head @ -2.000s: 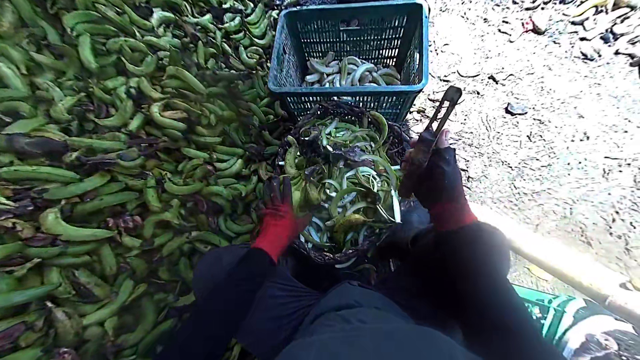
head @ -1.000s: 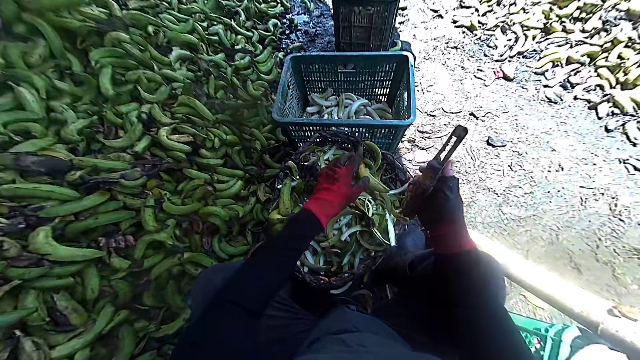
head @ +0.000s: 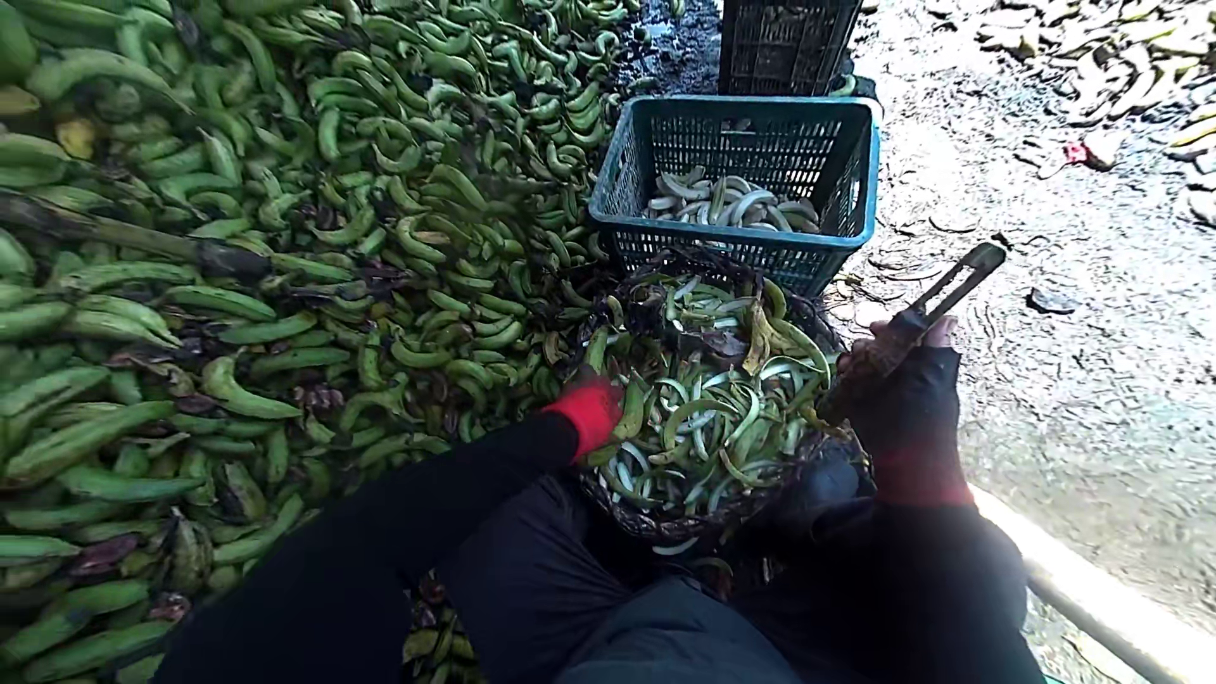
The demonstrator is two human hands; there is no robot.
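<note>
My left hand (head: 594,404), in a dark glove with a red cuff, is at the left side of a round woven basket (head: 655,522) between my knees. A green banana or plantain (head: 632,408) lies against its fingers; whether they grip it cannot be told. Green and pale peels (head: 703,418) fill the basket. To the right of the basket, my right hand (head: 902,380), gloved with its fingertips bare, is closed around a peeling tool (head: 955,280) with a slotted end pointing up. Peeled pale fruit (head: 731,201) lies in the teal plastic crate (head: 736,233) beyond the basket.
Green bananas or plantains (head: 408,237) cover the ground on the left, with a stalk (head: 114,233) across them. A dark crate (head: 784,47) stands behind the teal one. More fruit or peels (head: 1130,57) lie at the far right. A pale pole (head: 1083,589) runs along the lower right.
My left hand was over the middle of the basket one second ago and is now at its left edge. My right hand still holds the tool at the right.
</note>
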